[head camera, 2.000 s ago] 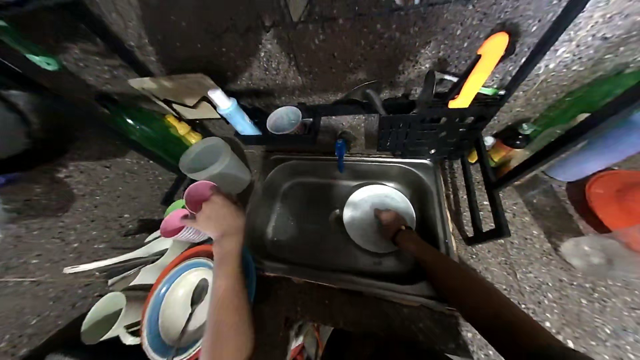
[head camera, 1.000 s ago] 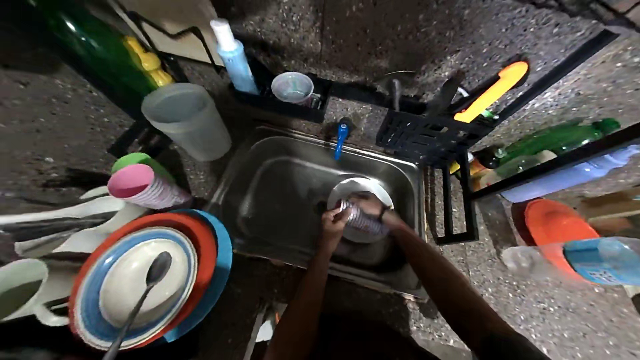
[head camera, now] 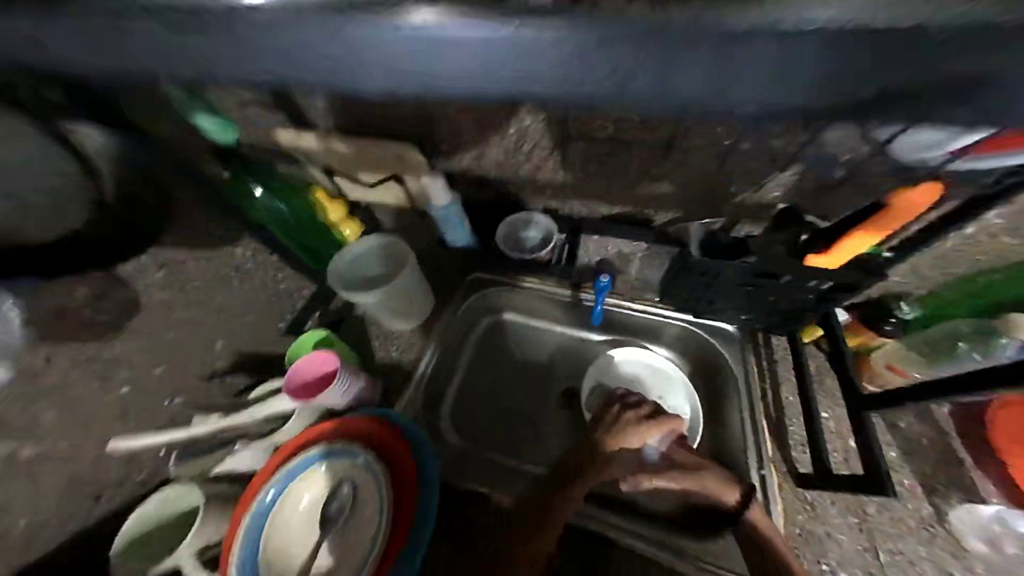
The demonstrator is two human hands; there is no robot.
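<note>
Both of my hands are together over the right side of the steel sink (head camera: 512,384), above a round, pale metal dish (head camera: 648,380). My left hand (head camera: 632,424) has its fingers curled around a small pale cup (head camera: 658,446), blurred and mostly hidden between the hands. Against its other side lies my right hand (head camera: 688,480), with a dark band at the wrist. Behind them the blue tap handle (head camera: 602,298) stands at the sink's back edge. To the left, a pink cup (head camera: 314,376) lies tilted beside a green cup (head camera: 320,344).
Left of the sink are stacked plates (head camera: 384,464) with a spoon, a mug (head camera: 156,524), long-handled utensils (head camera: 240,424) and a translucent plastic container (head camera: 382,280). A black rack (head camera: 728,280) holding an orange-handled knife (head camera: 876,224) stands behind right. A black metal frame (head camera: 844,400) borders the right side.
My left hand has moved from the pink cups to the sink, where it meets my right hand at a small cup. The view has shifted, with a blurred bar now across the top.
</note>
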